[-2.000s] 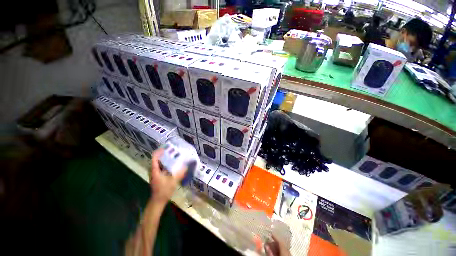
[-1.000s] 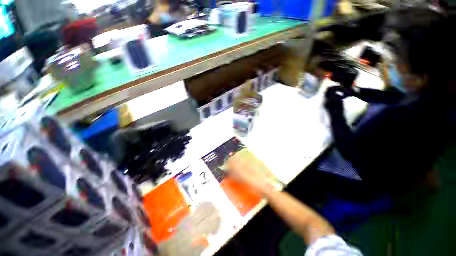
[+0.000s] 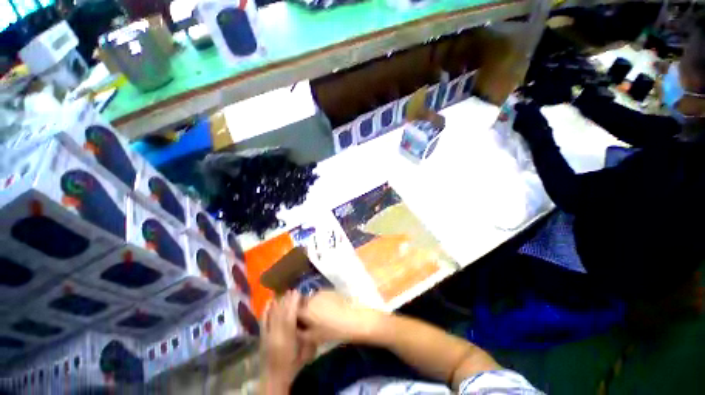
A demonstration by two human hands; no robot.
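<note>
An open retail box with a raised brown flap (image 3: 284,270) and a dark inside is at the bench's near edge. My left hand (image 3: 281,332) and my right hand (image 3: 328,315) are close together on its near side, gripping it; blur and the hands hide most of the box. The orange sheet (image 3: 267,254) lies behind it. The white printed leaflet (image 3: 328,245) and the black printed sheet (image 3: 367,208) lie to its right.
A stack of closed boxes (image 3: 116,274) rises at left. A black cable pile (image 3: 263,189) lies behind the sheets. An open box (image 3: 421,140) stands further back, near a row of boxes (image 3: 366,123). A black-clad person (image 3: 618,193) works at right, below the green-topped shelf (image 3: 325,31).
The view has swung right from the stack. My right hand has come back from the printed sheets, and both hands are now together at an open box. The standing open box further back now shows its flaps lower.
</note>
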